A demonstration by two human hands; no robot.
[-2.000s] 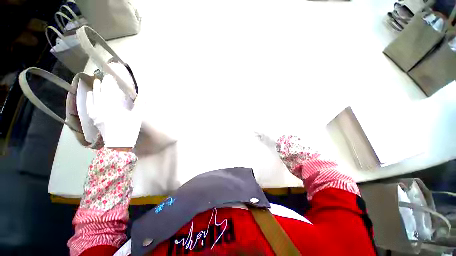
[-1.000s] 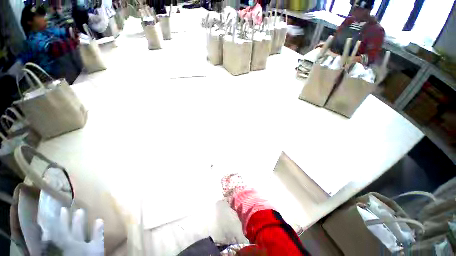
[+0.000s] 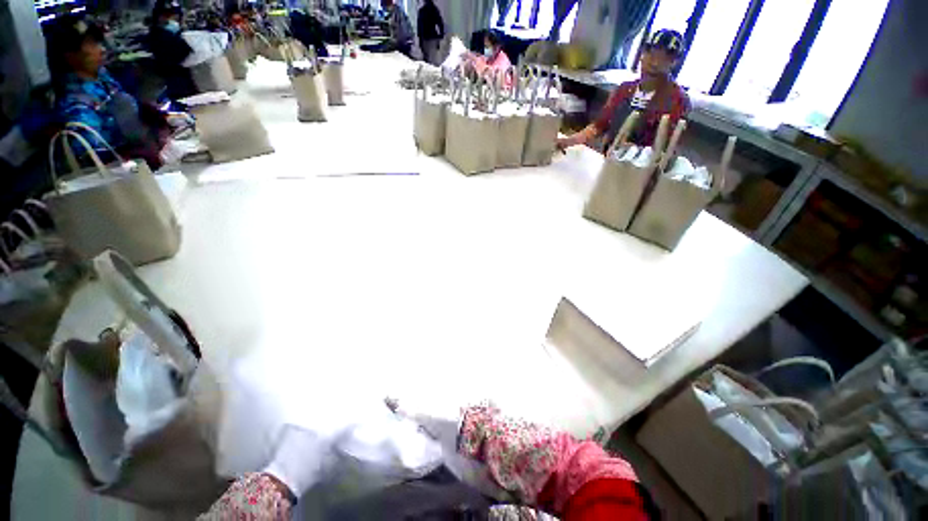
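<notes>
A beige tote bag (image 3: 163, 448) stands open at the lower left with white crumpled filling (image 3: 146, 382) in its mouth. My left hand (image 3: 300, 456), white-gloved, is low in front of me, right of that bag. My right hand (image 3: 440, 429), also pale against the table, is beside it. Crumpled white material (image 3: 389, 445) lies between them. A small dark-tipped object (image 3: 392, 405) shows near my right fingers. Glare and overlap hide both hands' fingers, so their grip is unclear.
The white table (image 3: 305, 254) has an upright-edged pale board or box (image 3: 626, 331) at right. Stuffed totes stand at left (image 3: 117, 214), far centre (image 3: 473, 140) and right (image 3: 672, 209); more (image 3: 712, 438) sit beyond the right edge. People are at the far right (image 3: 651, 97) and left (image 3: 92, 97).
My left hand has left the lower-left tote and come to the centre, near my right hand. Crumpled white material now shows between them. The camera view has tilted up since the earliest frame.
</notes>
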